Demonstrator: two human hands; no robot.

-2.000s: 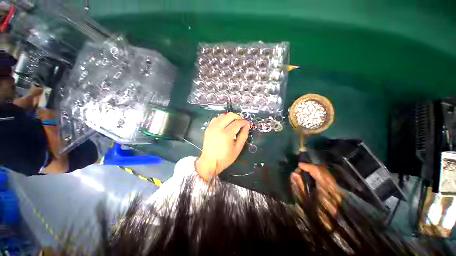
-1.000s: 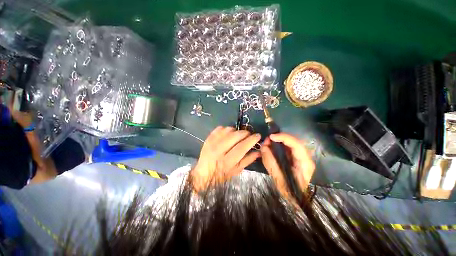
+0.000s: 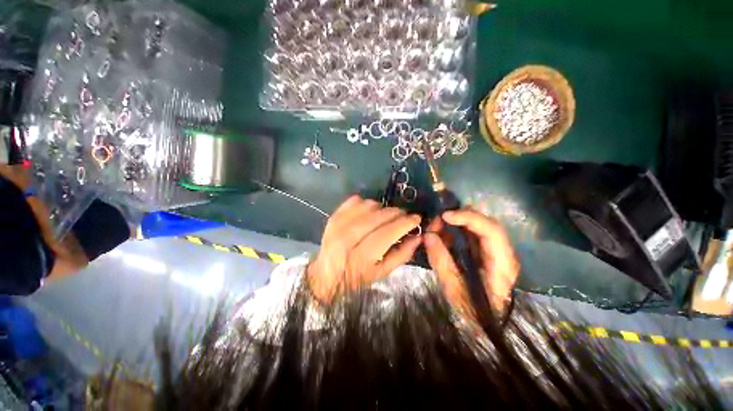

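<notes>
My left hand (image 3: pixel 354 245) is closed around dark slim tweezers (image 3: pixel 391 186), whose prongs point away from me. Solder wire (image 3: pixel 293 198) runs from the spool (image 3: pixel 210 160) to this hand. My right hand (image 3: pixel 485 261) grips the black handle of the soldering iron; its brass-coloured barrel (image 3: pixel 435 172) points toward the ring pile (image 3: pixel 418 143). The fingertips of both hands nearly meet at a small silvery ring (image 3: pixel 418 230), partly hidden by fingers. Another ring (image 3: pixel 409 193) lies beside the tweezers. Hair covers the lower view.
A filled blister tray (image 3: pixel 370 60) lies behind the ring pile. Stacked trays (image 3: pixel 120 112) stand left. A tub of whitish parts (image 3: pixel 492 128) is right of the pile, a black fan (image 3: pixel 623 221) farther right. A small part cluster (image 3: pixel 315 156) lies near the spool. A person's arm (image 3: pixel 52 233) is far left.
My right hand has moved the iron from near the tub to beside my left hand. The left hand has drawn back from the ring pile. The view has shifted, with the tray now higher.
</notes>
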